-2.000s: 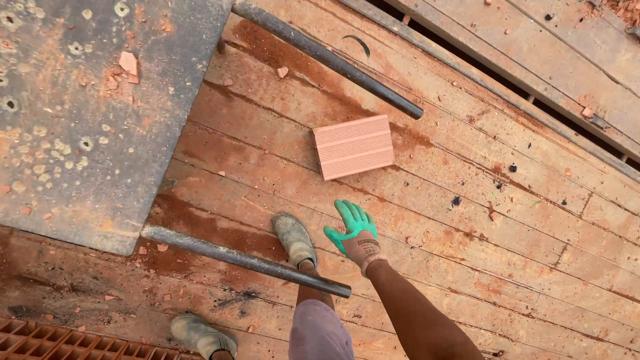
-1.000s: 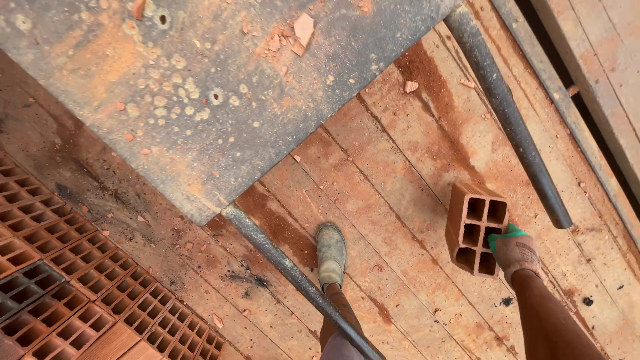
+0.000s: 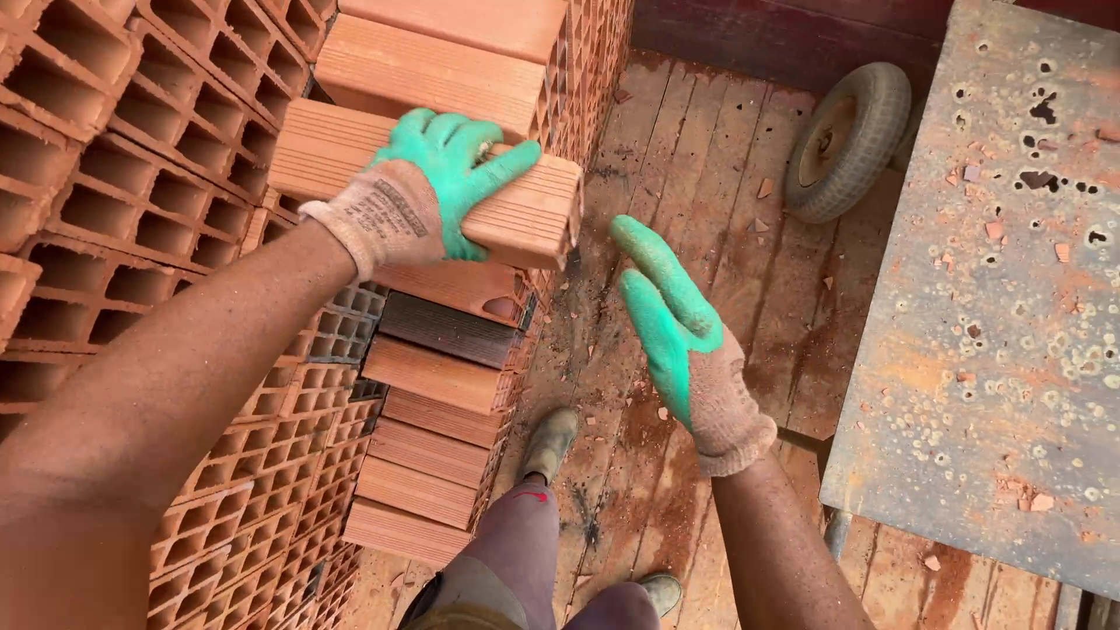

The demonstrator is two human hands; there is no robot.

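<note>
My left hand (image 3: 437, 188), in a green-coated knit glove, grips a hollow clay brick (image 3: 525, 206) from above, thumb along its near side. That brick lies across the top of a stack of like bricks, some with their ribbed sides up. Lower in the stack a dark brick (image 3: 448, 330) sits among the orange ones. My right hand (image 3: 682, 341), gloved the same way, is in the air to the right of the gripped brick, holding nothing, its fingers held out and the thumb side hard to make out.
A wall of hollow bricks (image 3: 114, 192) with open cells fills the left. A rubber-tyred wheel (image 3: 849, 144) stands beside a pitted metal plate (image 3: 989, 350) at the right. Brick chips lie on the plate and the plank floor (image 3: 639, 455). My boots are below.
The view has swung far to the brick stack. One second ago my right hand held a hollow brick over the floor; now it holds nothing, and my left hand has come into view on a brick.
</note>
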